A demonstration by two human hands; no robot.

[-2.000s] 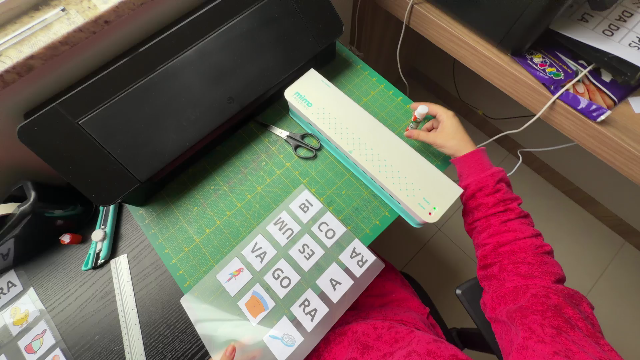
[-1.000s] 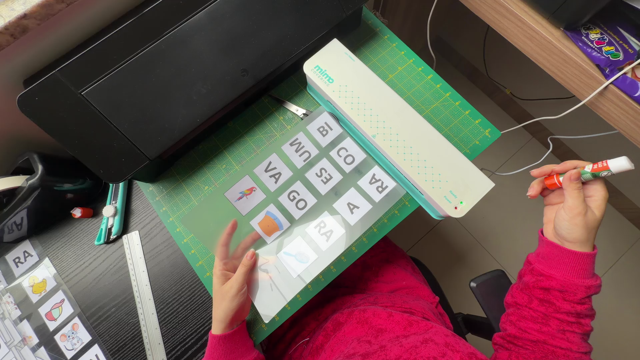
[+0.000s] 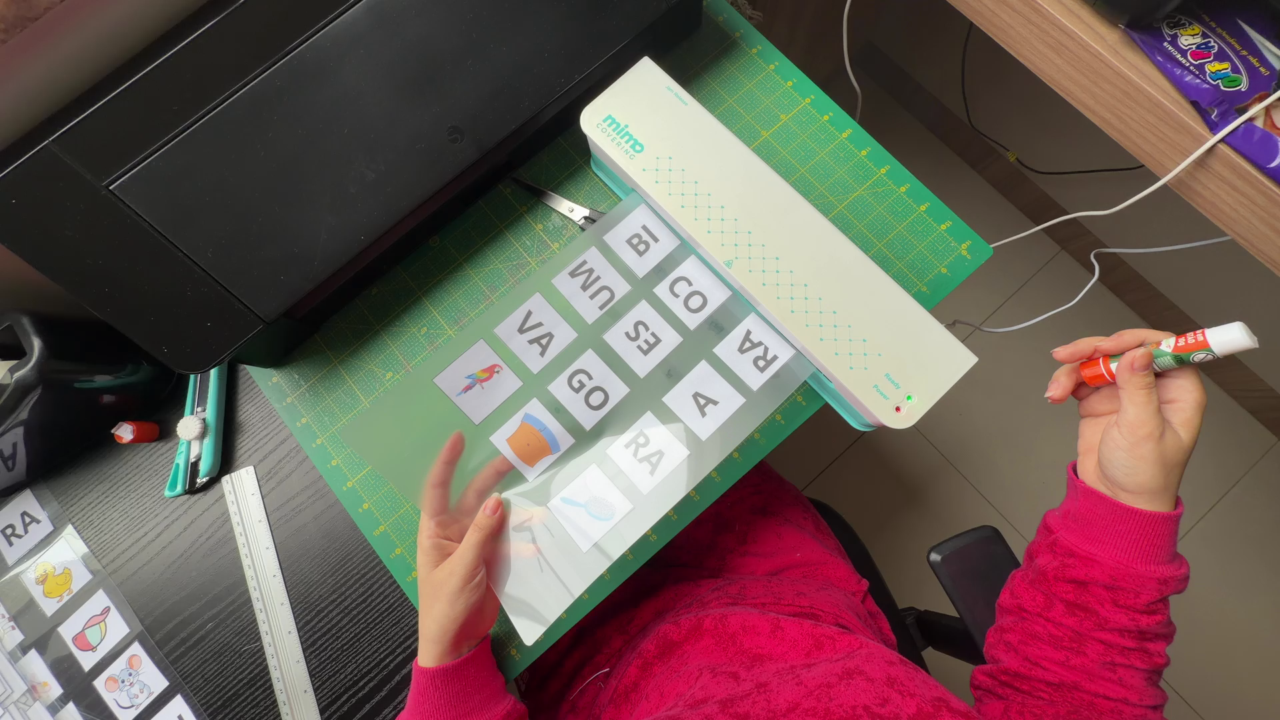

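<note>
My left hand (image 3: 462, 560) grips the near left corner of a clear laminating pouch (image 3: 400, 420), thumb on top and fingers seen through the film. Small paper cards with syllables and pictures, such as a parrot card (image 3: 478, 382), lie in the pouch in rows. The pouch's far edge meets the long side of a white and teal Mimo laminator (image 3: 760, 240); whether it has entered the slot cannot be told. Off to the right, over the floor, my right hand (image 3: 1135, 430) holds a glue stick (image 3: 1165, 352) with a white end and a red end.
A green cutting mat (image 3: 900, 220) lies under the laminator. Scissors (image 3: 565, 208) lie partly under the pouch. A black printer (image 3: 300, 150) stands at upper left. On the black table are a teal utility knife (image 3: 200, 430), a ruler (image 3: 268, 600), a red cap (image 3: 136, 431) and more cards (image 3: 93, 628).
The pouch has moved up to the laminator and now covers part of the scissors. My left hand has come into fuller view. My right hand has moved right, away from the laminator, with the glue stick.
</note>
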